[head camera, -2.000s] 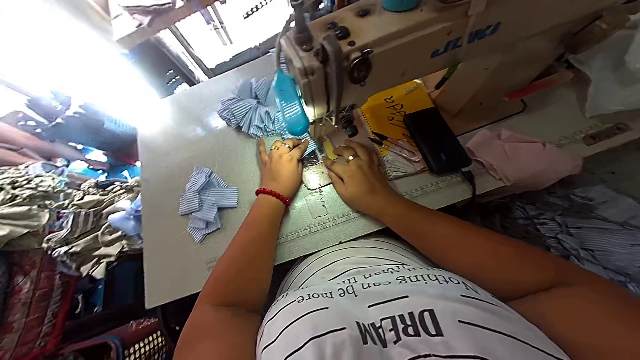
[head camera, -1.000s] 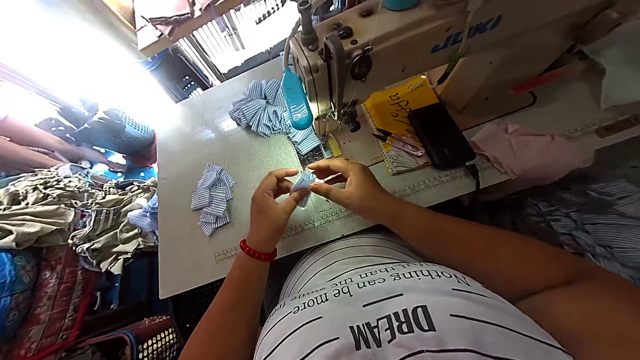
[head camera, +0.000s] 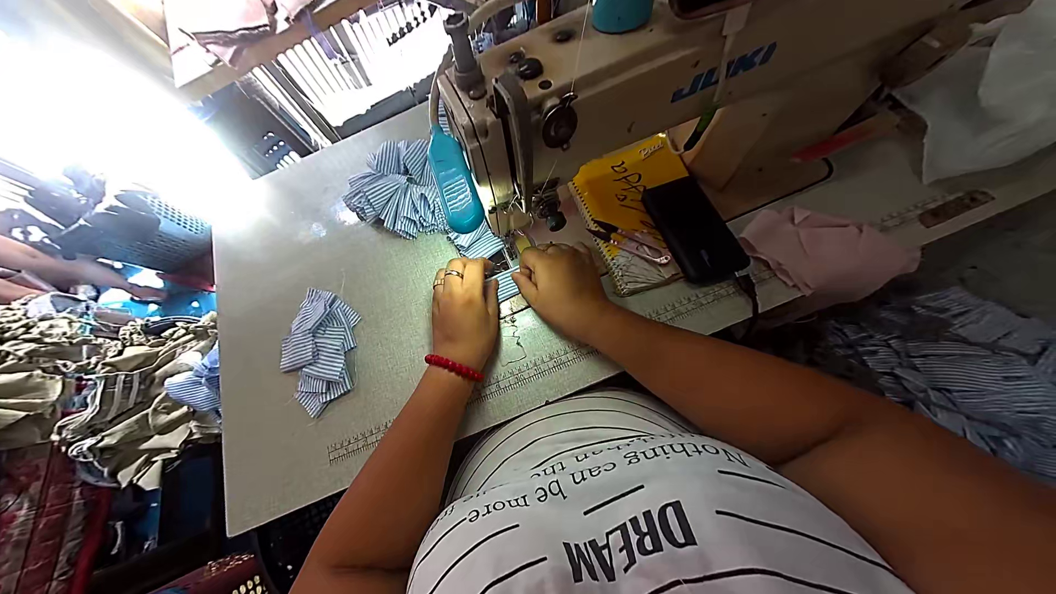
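Observation:
A small blue-and-white striped fabric piece (head camera: 508, 285) lies flat just in front of the needle area of the Juki sewing machine (head camera: 528, 99). My left hand (head camera: 464, 305), with rings and a red bead bracelet, presses on its left side. At its right side, my right hand (head camera: 563, 285) grips it between thumb and curled fingers. Behind the needle, more striped fabric (head camera: 477, 241) leads toward a gathered striped heap (head camera: 396, 190). A turquoise lamp (head camera: 455, 186) hangs on the machine head. Folded striped pieces (head camera: 320, 351) lie on the table left of my hands.
Right of the needle are a yellow spiral notebook (head camera: 619, 186), pink-handled thread snips (head camera: 639, 246) and a black phone or power bank (head camera: 695, 231) with a cable. Pink cloth (head camera: 829, 252) lies farther right. Khaki garments (head camera: 124, 388) are piled left of the table (head camera: 264, 462). Another person's arm (head camera: 74, 268) shows at far left.
My hands held a striped piece up near the table's front edge one second ago. They have moved forward to the needle area, and the piece is now flat there.

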